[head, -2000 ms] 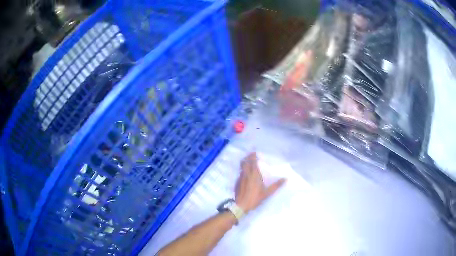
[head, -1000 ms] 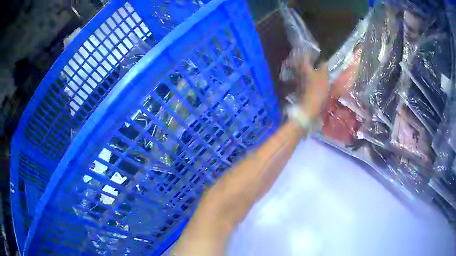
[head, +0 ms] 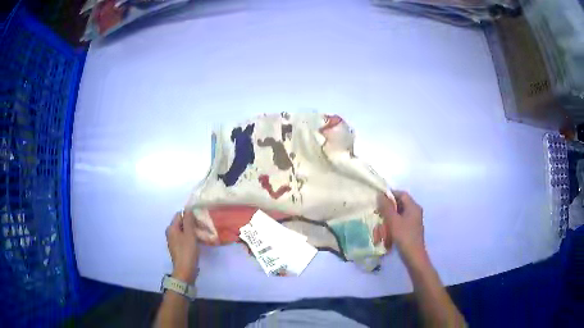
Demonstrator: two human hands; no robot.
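Note:
A printed blouse [head: 320, 186], cream with orange-red, black, brown and teal blotches, lies on the white tabletop [head: 294, 64]. Its dark-bound neckline faces me. My left hand [head: 184, 240] grips the blouse's left edge. My right hand [head: 405, 224] grips its right edge. A white hang tag [head: 300, 253] and a barcode label tag [head: 257, 240] lie fanned over the neckline between my hands. Some fingertips are hidden by the cloth.
The blue plastic crate [head: 70, 179] stands at the left. Polybagged garments [head: 109, 22] lie along the far edge. A cardboard carton [head: 528, 77] with white translucent sheets [head: 567, 45] is at the far right. A round sticker sheet [head: 557, 186] lies at the right edge.
The view has turned from the crate and bagged garments to the tabletop. My left hand has left the bagged garments and now grips the blouse. My right hand has come into view, also gripping it.

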